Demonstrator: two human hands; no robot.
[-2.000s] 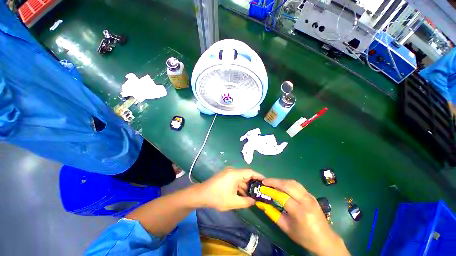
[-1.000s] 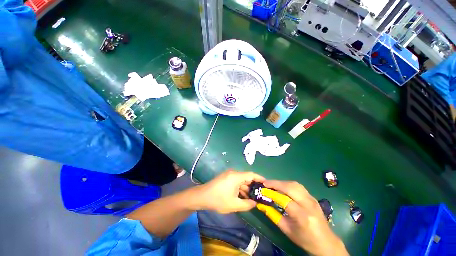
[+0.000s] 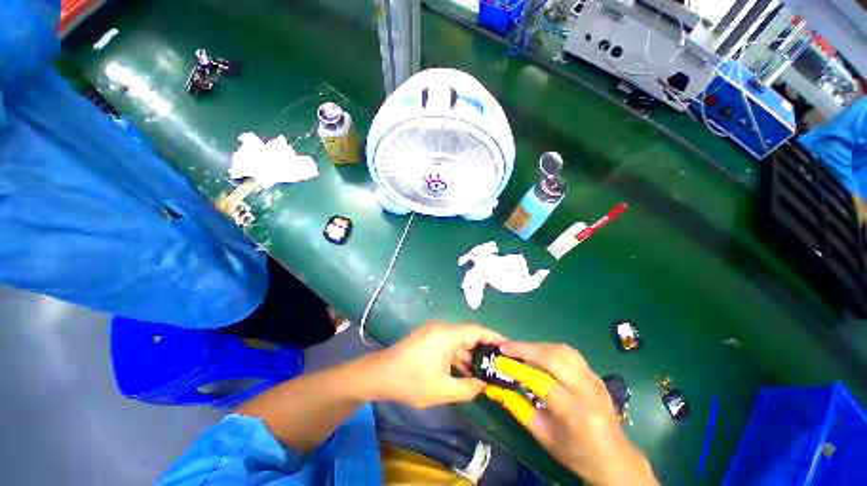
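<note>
My left hand (image 3: 433, 365) holds a small black device housing (image 3: 492, 364) by its left side, low in the middle of the view. White patches show inside it. My right hand (image 3: 575, 408) meets its right side. Two bright yellow parts (image 3: 526, 378) at my right fingers reach the housing; they look like finger covers, but I cannot tell them surely from tool grips. The housing's underside is hidden. Other black housings lie on the bench, one right of my hands (image 3: 626, 335) and one left of the cord (image 3: 337, 229). A black unit with a gold tail (image 3: 674, 403) lies at the lower right.
A fan (image 3: 440, 152) stands ahead, between a yellowish bottle (image 3: 338, 138) and a blue bottle (image 3: 535, 209). Crumpled wipes (image 3: 499, 273), a red-handled brush (image 3: 599, 223), a blue stick (image 3: 708, 437) and a blue bin (image 3: 794, 437) are on the bench (image 3: 418, 275). A blue-smocked person (image 3: 114, 199) is at left.
Both hands stay on the housing in almost the same pose. The person at left has shifted slightly. The rest of the scene only shifts a little with the camera.
</note>
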